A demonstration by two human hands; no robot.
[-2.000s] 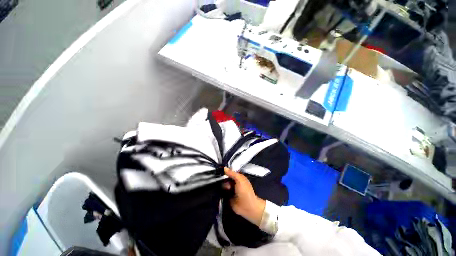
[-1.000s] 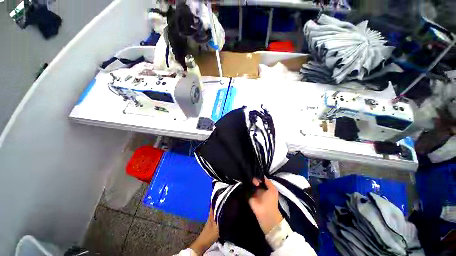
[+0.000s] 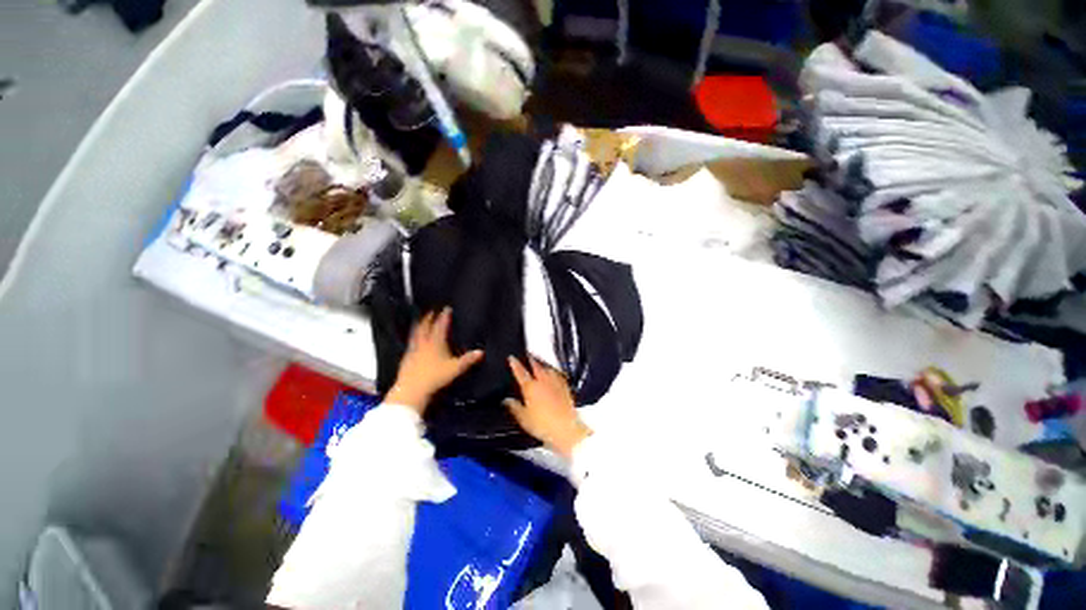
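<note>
A bundle of black and white panels (image 3: 476, 280) lies on the white machine table (image 3: 679, 322), between two sewing machines, with its layers fanned at the back and right. My left hand (image 3: 435, 360) rests on its front with fingers spread. My right hand (image 3: 545, 403) lies at its front right edge, fingers spread on the cloth. Neither hand is closed round the bundle. Its underside is hidden.
One sewing machine (image 3: 268, 248) stands at the left, another (image 3: 953, 471) at the right. A fanned grey-white bundle (image 3: 953, 179) is at the back right. Blue crates (image 3: 476, 536) and a red basket (image 3: 304, 399) are below the table. A black piece (image 3: 860, 506) lies by the right machine.
The bundle has moved from in front of the table onto its top. My right hand has let go of its tied middle, and both hands now lie spread on it. The view has moved closer.
</note>
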